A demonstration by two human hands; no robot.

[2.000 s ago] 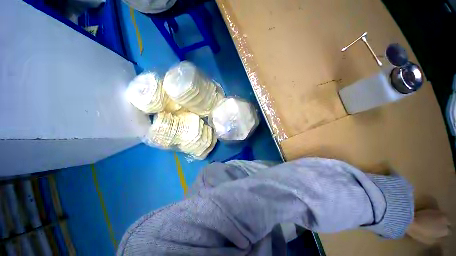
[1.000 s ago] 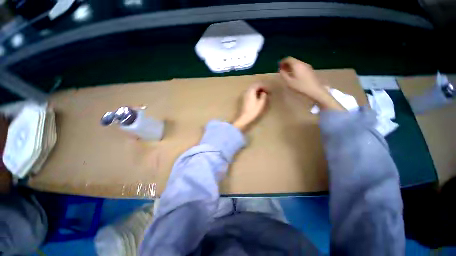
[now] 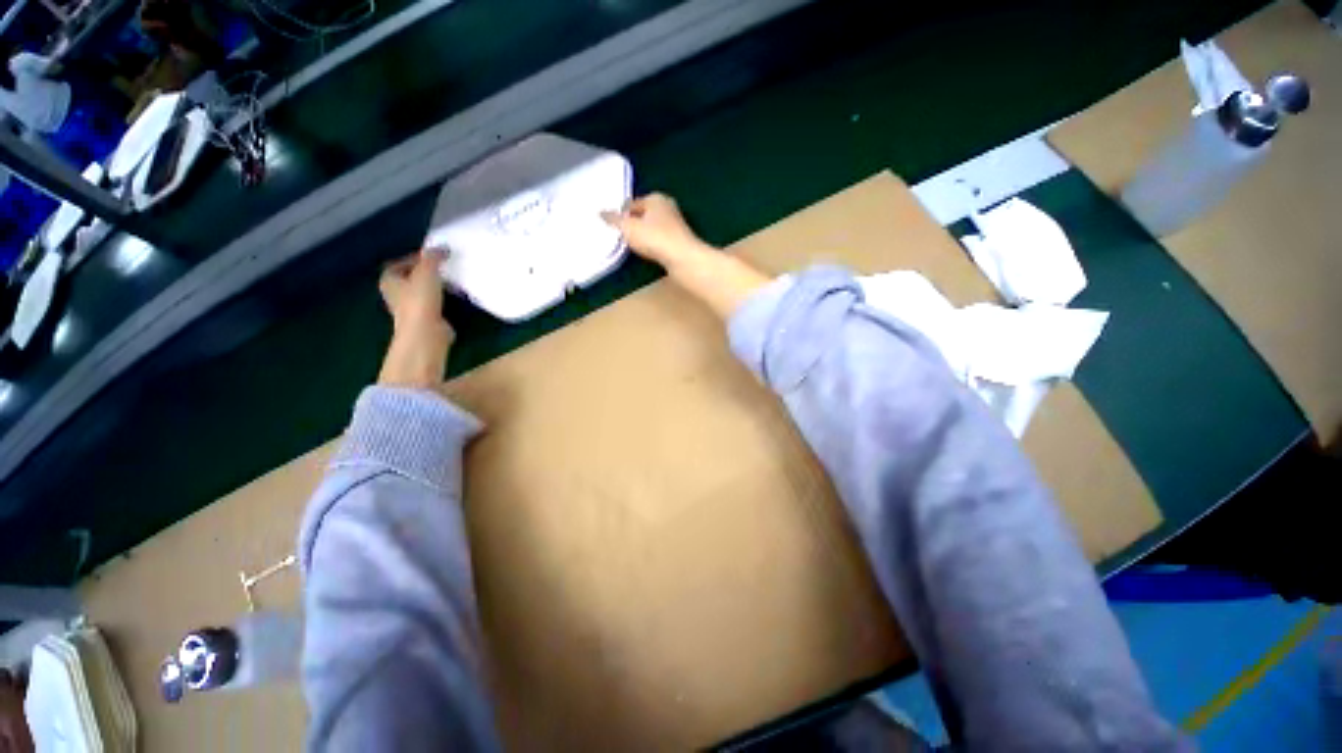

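Observation:
A white hexagonal housing (image 3: 530,228) lies over the dark green conveyor just beyond the cardboard sheet (image 3: 633,500). My left hand (image 3: 417,294) grips its left corner. My right hand (image 3: 655,231) grips its right edge, with the fingertips at the rim. Small marks show on the housing's face and small notches on its near edge. White wipes (image 3: 979,331) lie crumpled at the right end of the cardboard, partly behind my right sleeve.
A dispenser bottle (image 3: 265,652) stands at lower left, partly behind my left sleeve, near cotton swabs (image 3: 268,577). Stacked housings (image 3: 77,699) are at far lower left. Another bottle (image 3: 1195,162) is at upper right. A grey rail (image 3: 353,169) runs beyond the conveyor, with more housings (image 3: 155,147) past it.
The view has turned. Both hands have moved forward from above the cardboard and taken hold of the white housing on the conveyor, one at each side.

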